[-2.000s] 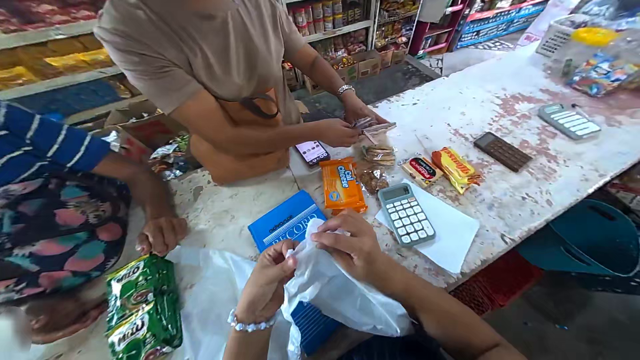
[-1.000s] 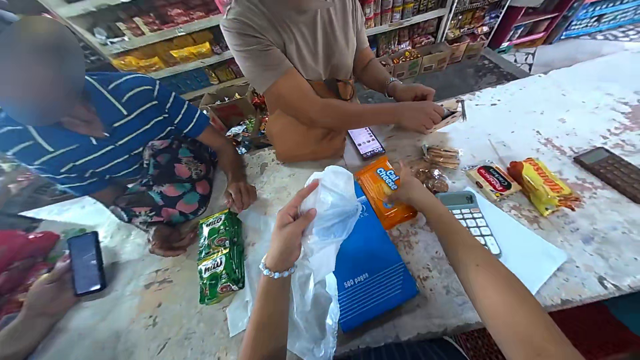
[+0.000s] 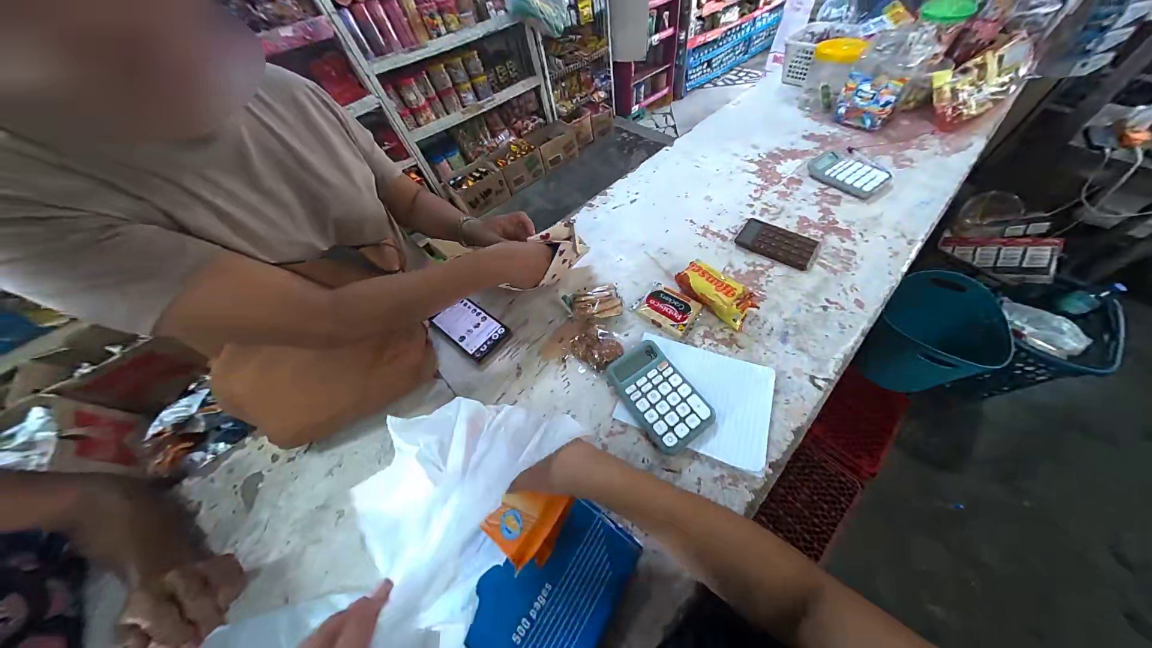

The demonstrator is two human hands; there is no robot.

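Note:
A white plastic bag [image 3: 441, 513] hangs between my hands above the blue record book [image 3: 558, 585]. My left hand [image 3: 351, 621], low in the view, touches the bag's lower left side. My right hand [image 3: 531, 477] is mostly hidden by the bag's upper part, with the orange snack pack [image 3: 529, 526] right below it, partly inside or behind the bag. To the right a grey-green calculator [image 3: 660, 396] rests on lined paper [image 3: 742, 405]. Beyond it lie a cracker pack [image 3: 668, 309], a yellow snack pack [image 3: 717, 292], a clear pack of biscuits [image 3: 596, 301] and a brown snack bag [image 3: 594, 346].
Across the worn counter [image 3: 666, 198] a person in a tan shirt [image 3: 297, 171] handles a patterned purse [image 3: 562, 256] near a lit phone [image 3: 470, 329]. Another person's hand [image 3: 184, 598] rests at the lower left. A brown calculator-like slab [image 3: 778, 244] and another calculator [image 3: 850, 174] lie farther off.
The orange pack, flat on the counter by the blue book before, is now at the bag under my right hand. The bag has spread over my right hand. The view has turned right.

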